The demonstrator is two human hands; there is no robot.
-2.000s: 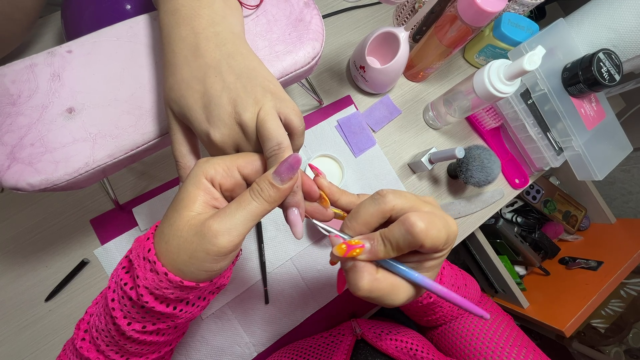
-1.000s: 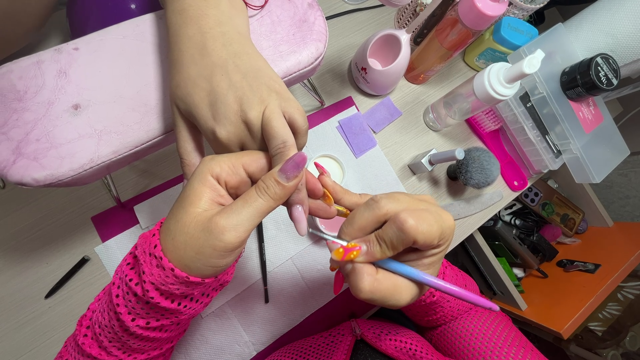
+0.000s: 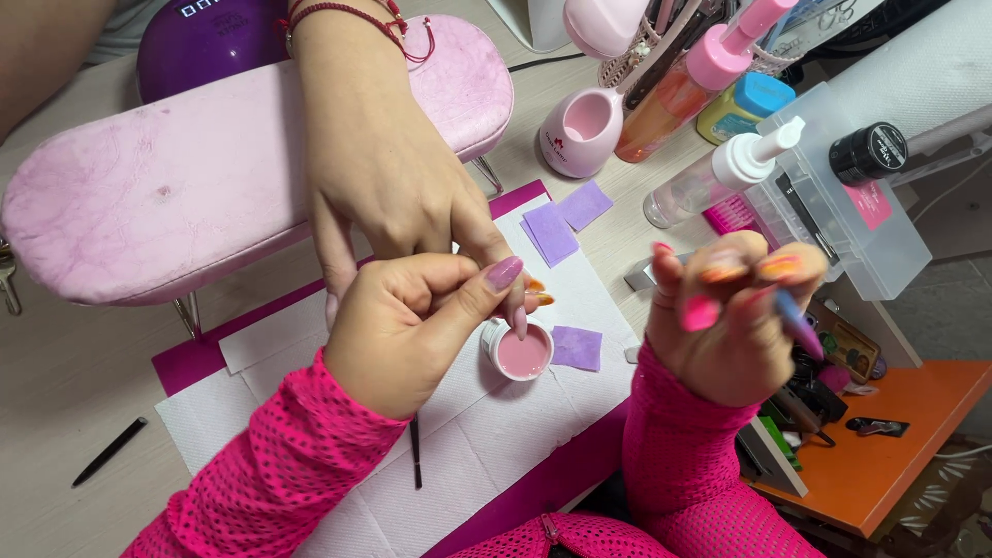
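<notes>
My left hand (image 3: 422, 329) holds a finger of another person's hand (image 3: 387, 178), which reaches down over a pink padded armrest (image 3: 170, 178). That finger's pink nail is between my thumb side and an open jar of pink gel (image 3: 523, 353) just below it. My right hand (image 3: 732, 310), blurred and raised at the right, grips a nail brush with a blue-to-purple handle (image 3: 798, 324); its bristle end is hidden. Purple lint-free wipes (image 3: 552, 232) and another purple wipe (image 3: 577, 348) lie on white paper towels (image 3: 496, 442). A thin black tool (image 3: 416, 453) lies partly under my left wrist.
A purple nail lamp (image 3: 213, 46) stands behind the armrest. At the right are a pink lamp base (image 3: 581, 132), a clear pump bottle (image 3: 709, 178), a plastic box (image 3: 883, 240) with a black jar (image 3: 868, 153), and an open orange drawer (image 3: 922, 442). A black pen-like stick (image 3: 108, 452) lies at left.
My right hand has moved away from the held finger, up and to the right, with the brush. The jar of pink gel shows fully; earlier my right hand partly covered it.
</notes>
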